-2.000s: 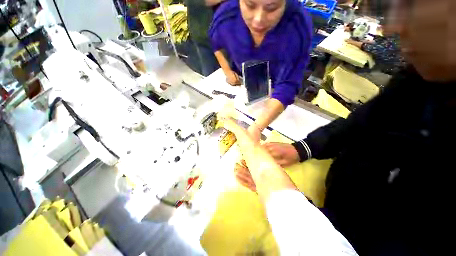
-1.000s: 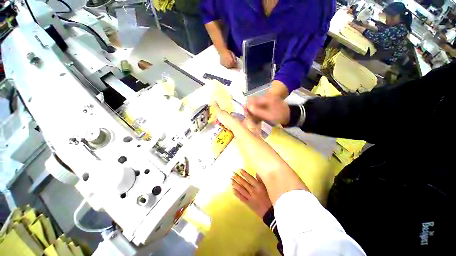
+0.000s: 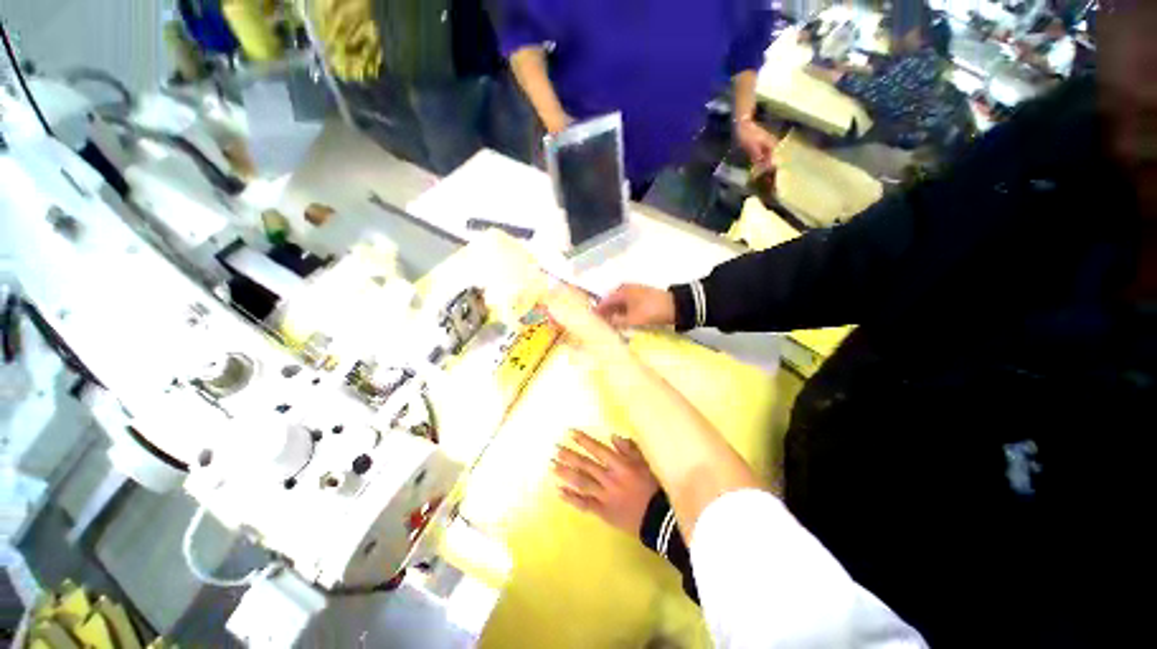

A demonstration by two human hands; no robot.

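A large bright yellow fabric panel (image 3: 577, 577) lies across the machine bed, partly washed out near the needle area. My right hand (image 3: 565, 314), bare below a white sleeve, reaches over it to a smaller yellow piece (image 3: 489, 260) beyond the needle area. Glare blurs the fingertips, so their grip is unclear. An orange-yellow marked guide (image 3: 524, 351) lies just nearer than my fingers, beside a small metal bracket (image 3: 462, 314). The white machine head (image 3: 317, 482) stands to the left. My left hand is not visible.
A person in black has one hand (image 3: 609, 482) flat on the panel under my forearm and another (image 3: 638, 306) beside my hand. A screen (image 3: 591, 190) stands at the far side, before a person in purple (image 3: 634, 76). Yellow pieces (image 3: 76, 621) lie lower left.
The person in purple has withdrawn the hand from beside mine. The black-sleeved hand there has lowered to the work. The view has shifted; my right hand stays at the small yellow piece.
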